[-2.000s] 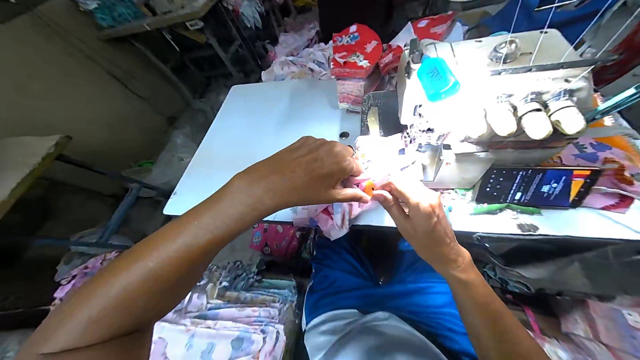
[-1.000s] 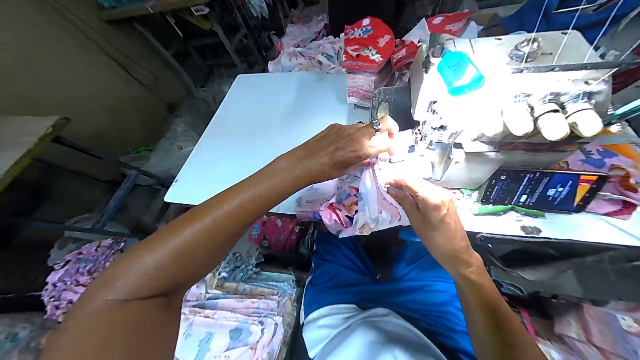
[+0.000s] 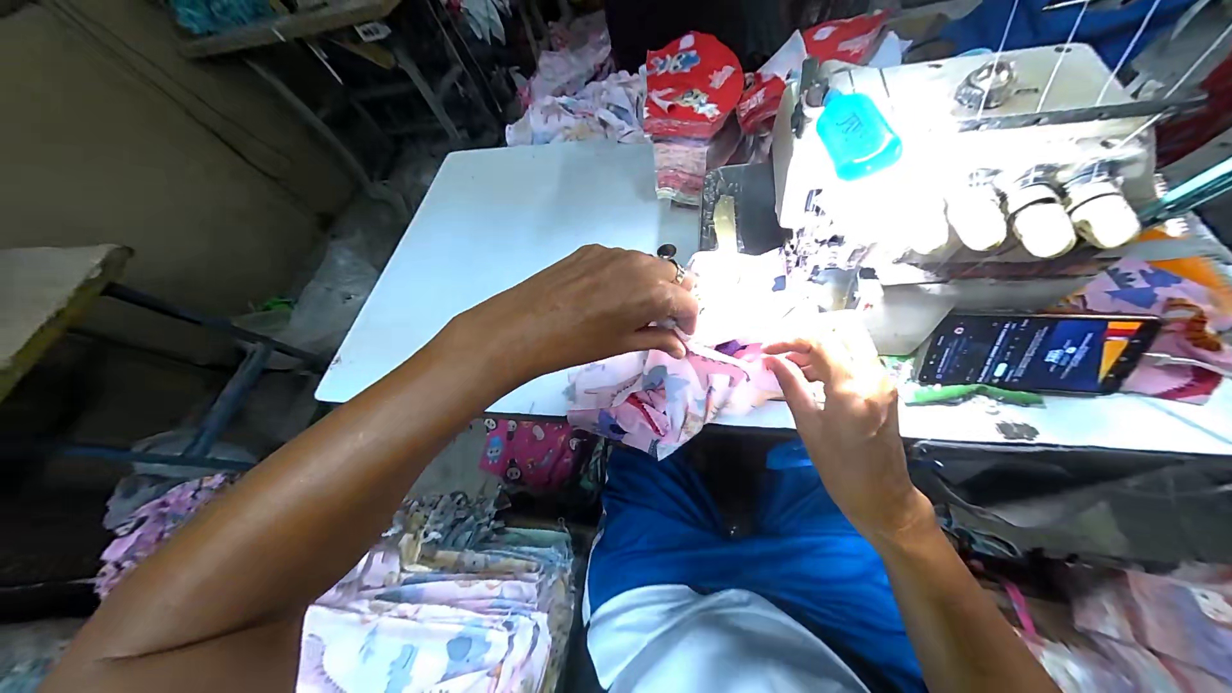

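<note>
A bunched pink and white printed fabric piece (image 3: 664, 395) lies over the front edge of the white sewing table (image 3: 520, 221). My left hand (image 3: 616, 303), a ring on one finger, pinches the fabric's upper edge. To its right, my right hand (image 3: 837, 404) holds the same edge between thumb and fingers. Part of the cloth reaches back toward the needle area of an industrial sewing machine (image 3: 1039, 154), where bright glare hides detail. A blue plastic piece (image 3: 857, 135) is on the machine's left end.
A smartphone (image 3: 1039, 353) with a lit screen and a green strip (image 3: 977, 395) lie at the right. Red printed fabric pieces (image 3: 693, 82) are stacked behind. Folded printed cloths (image 3: 433, 616) are piled below left. Threads run above the machine. A wooden-topped table (image 3: 58, 279) stands far left.
Since one second ago, the fabric between my hands has shifted and bunched lower left, and a strip of its edge now spans between them. Two seconds ago my hands were closer together, with something orange between them.
</note>
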